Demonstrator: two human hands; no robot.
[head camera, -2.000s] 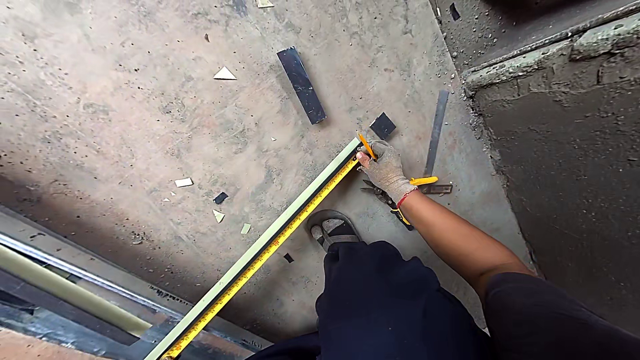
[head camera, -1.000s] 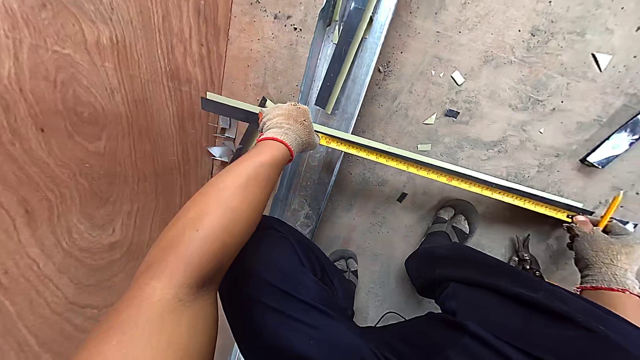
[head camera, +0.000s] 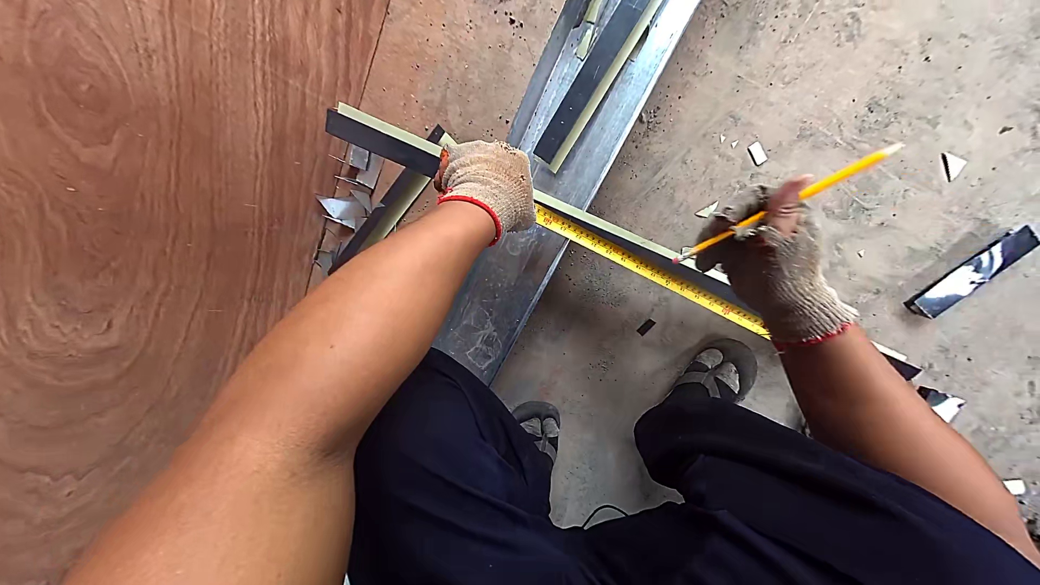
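Note:
My left hand (head camera: 489, 183), in a knitted work glove with a red cuff, is closed around a long dark strip with a pale green edge (head camera: 382, 140). The yellow blade of a tape measure (head camera: 650, 274) lies stretched along the strip's near side and runs under that hand; its case is not visible. My right hand (head camera: 772, 260), gloved with bare fingertips, holds a yellow pencil (head camera: 849, 172) above the strip, its pale tip pointing up and right. The strip's far end passes beneath my right forearm.
A metal channel (head camera: 601, 138) with more dark strips (head camera: 597, 81) crosses beneath the held strip. Left is a wood-grained sheet (head camera: 162, 162), with thin metal scraps (head camera: 345, 210) by its edge. Small offcuts (head camera: 757, 153) and a shiny dark piece (head camera: 971, 272) lie on the concrete floor.
My right hand has moved left from the strip's right end, along the strip, with the pencil in it. My left hand still grips the strip. The view swung left after the first frame.

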